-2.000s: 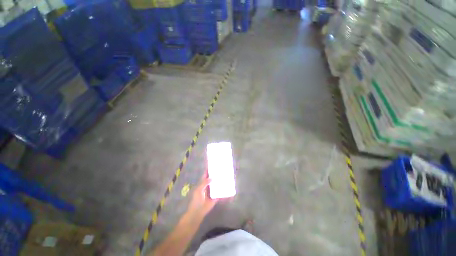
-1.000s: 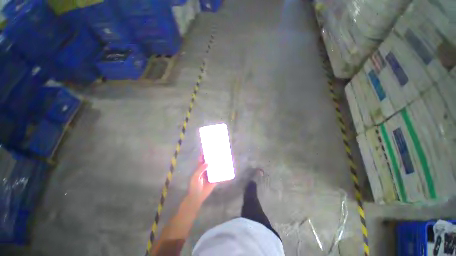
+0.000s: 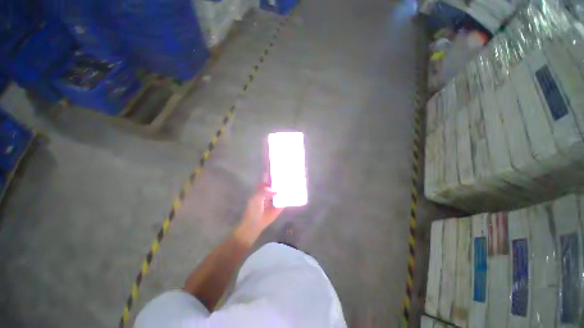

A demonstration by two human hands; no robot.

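Note:
My left hand [image 3: 261,208] is bare and holds a smartphone [image 3: 288,170] upright in front of my body, near the middle of the view. The phone's screen glows white with a pinkish rim, and nothing on it can be read. My fingers grip its lower left part. My right hand is not in view.
Grey floor runs ahead between yellow-black tapes on the left [image 3: 182,192] and right [image 3: 414,192]. Blue crates [image 3: 160,38] stand at the upper left by a wooden pallet [image 3: 154,106]. Film-wrapped pale cartons [image 3: 486,134] line the right side.
The view has moved forward along the aisle. The blue crates and wrapped cartons have shifted in the picture, and the blue crate at lower right has left view. My left hand still holds the phone.

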